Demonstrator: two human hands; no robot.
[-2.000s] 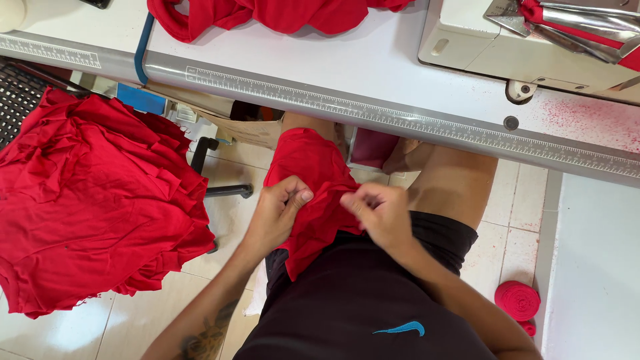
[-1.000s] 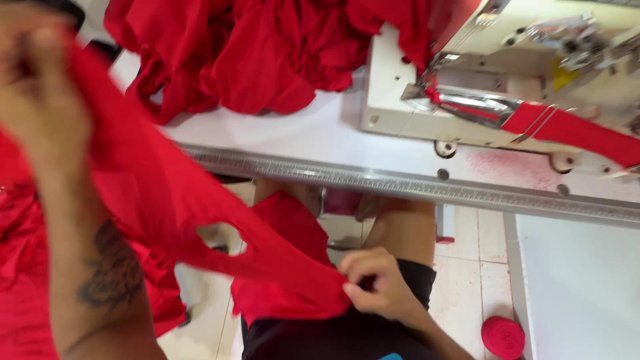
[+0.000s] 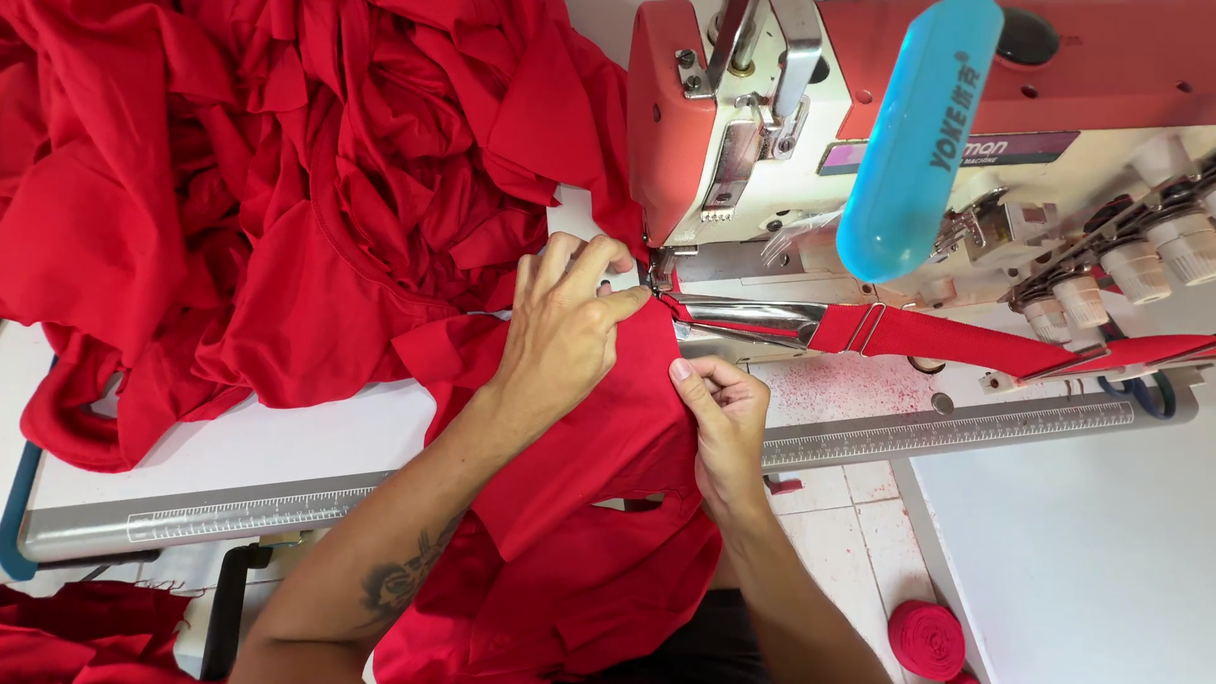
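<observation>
A red fabric garment piece (image 3: 589, 446) hangs from the table edge over my lap, its upper edge at the needle area of a red and cream sewing machine (image 3: 665, 123). My left hand (image 3: 565, 328) lies on the cloth, thumb and fingertips beside the presser foot (image 3: 663, 271). With thumb and fingers, my right hand (image 3: 724, 408) pinches the cloth's right edge, below the metal binder folder (image 3: 750, 315). Red binding strip (image 3: 931, 334) runs through that folder from the right. The needle itself is too small to make out.
A large heap of red garments (image 3: 285, 190) covers the table's left. A ruler strip (image 3: 950, 437) lines the front edge. A blue lamp-like piece (image 3: 917, 142) hangs before the machine. Below are more red cloth (image 3: 85, 632) and a red fabric roll (image 3: 926, 639).
Both hands have moved from over my lap up to the machine, bringing the red cloth to the presser foot. The view has shifted toward the machine.
</observation>
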